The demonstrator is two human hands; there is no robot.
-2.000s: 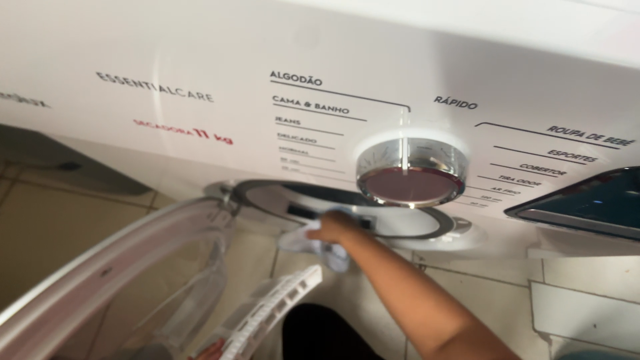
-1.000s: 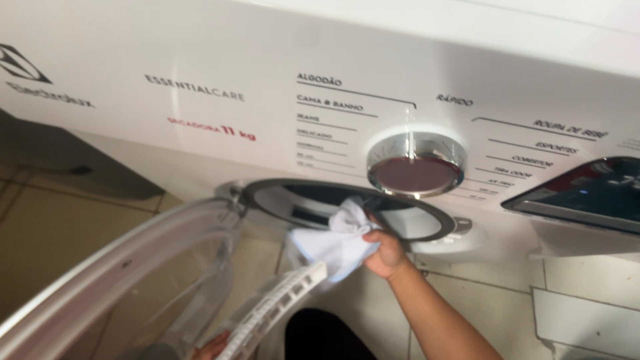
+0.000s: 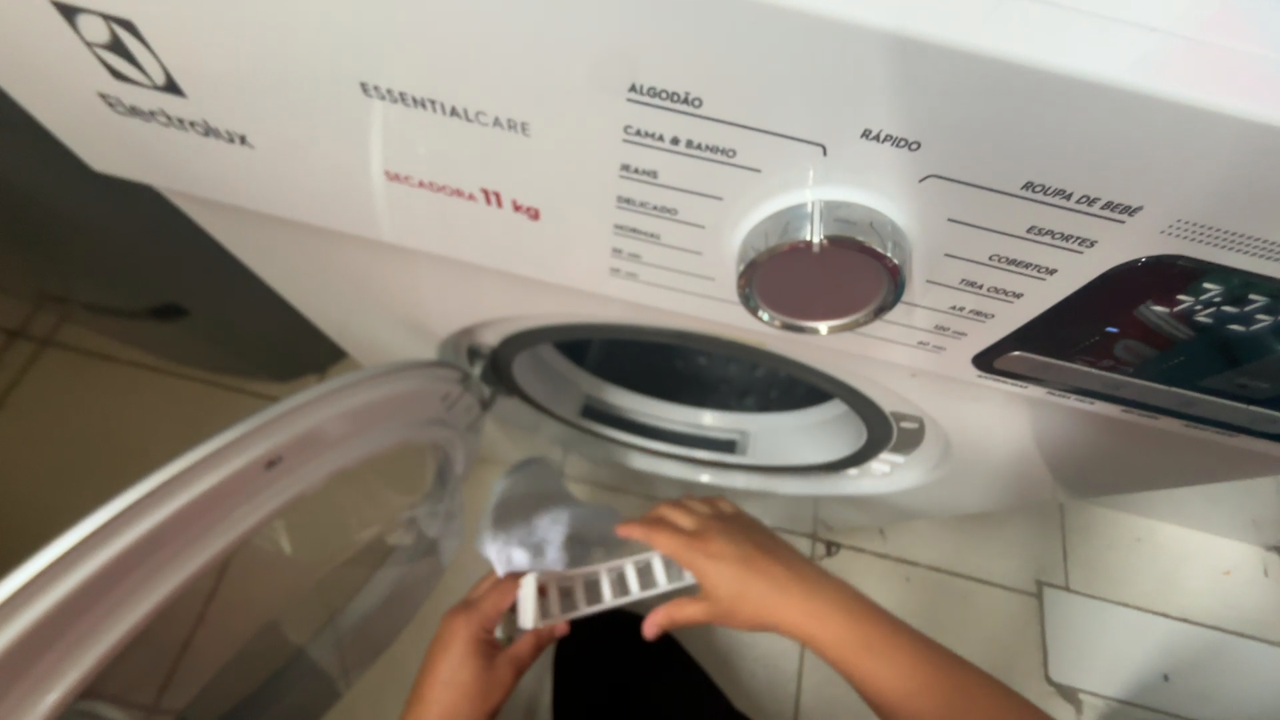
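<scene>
A white slatted plastic frame, probably the dryer's lint filter (image 3: 605, 590), lies between both hands below the door opening. My left hand (image 3: 480, 640) grips its left end between thumb and fingers. At its right end is my right hand (image 3: 735, 570), fingers over the top and thumb below. A light grey-blue cloth (image 3: 545, 520) hangs just behind the frame, near the right fingertips; whether they hold it is blurred. The tumble dryer's round opening (image 3: 690, 400) shows a dark drum and a slot in its lower rim.
The dryer's round door (image 3: 250, 500) stands swung out at the left. Above the opening are the program knob (image 3: 822, 268) and a lit display (image 3: 1150, 330). Floor tiles (image 3: 920, 560) lie below, with a white panel-like object (image 3: 1150, 650) at lower right and a dark object at left.
My right hand has come away from the dryer's opening with the cloth, down to the slatted frame. My left hand, barely visible before, and the frame have moved into fuller view.
</scene>
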